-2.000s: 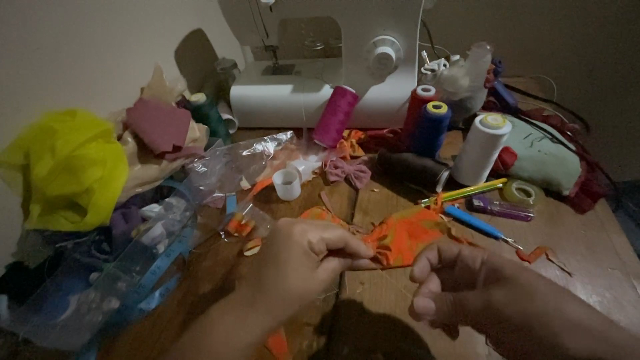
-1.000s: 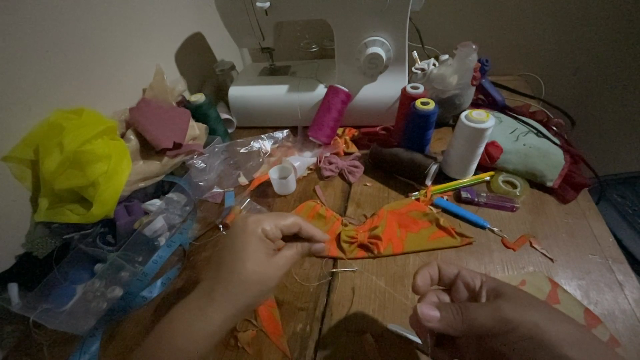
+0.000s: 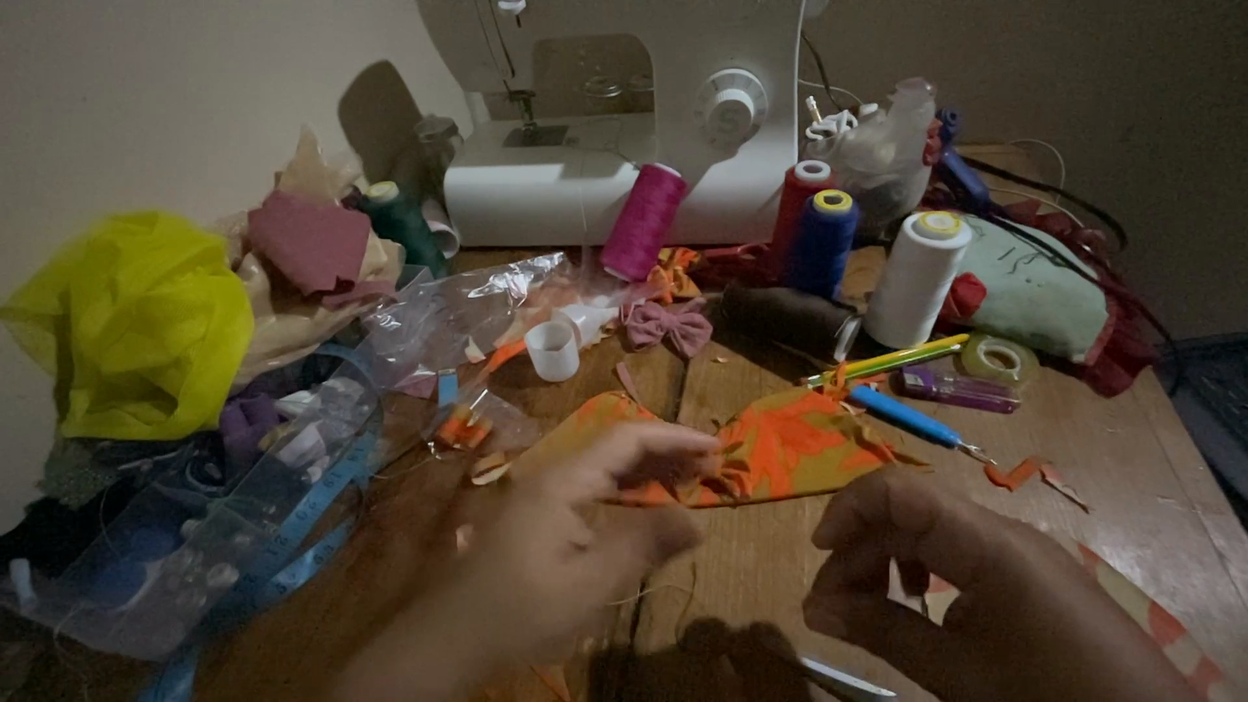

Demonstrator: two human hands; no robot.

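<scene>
My left hand (image 3: 585, 546) is blurred, thumb and fingers apart, over the near side of an orange and olive patterned fabric piece (image 3: 799, 444) with a gathered bow. No grip on the fabric shows. To the right, my right hand (image 3: 907, 565) is curled, its fingertips bunched; whether a needle or thread is between them cannot be told. A thin thread (image 3: 658, 590) lies between the hands. Below them a slim metal tool (image 3: 846, 680) is partly visible. A blue-handled seam ripper or similar tool (image 3: 907, 416) lies right of the fabric.
A white sewing machine (image 3: 624, 210) stands behind magenta (image 3: 643, 222), blue (image 3: 824, 244) and white (image 3: 918, 280) thread spools. A pink fabric bow (image 3: 669, 326) and a white cup (image 3: 552, 351) sit mid-table. Yellow netting (image 3: 136, 322), plastic bags and a blue tape measure (image 3: 292, 546) crowd the left.
My left hand held the fabric's edge one second ago; now its fingers are apart. A needle seen on the table below the fabric one second ago no longer shows.
</scene>
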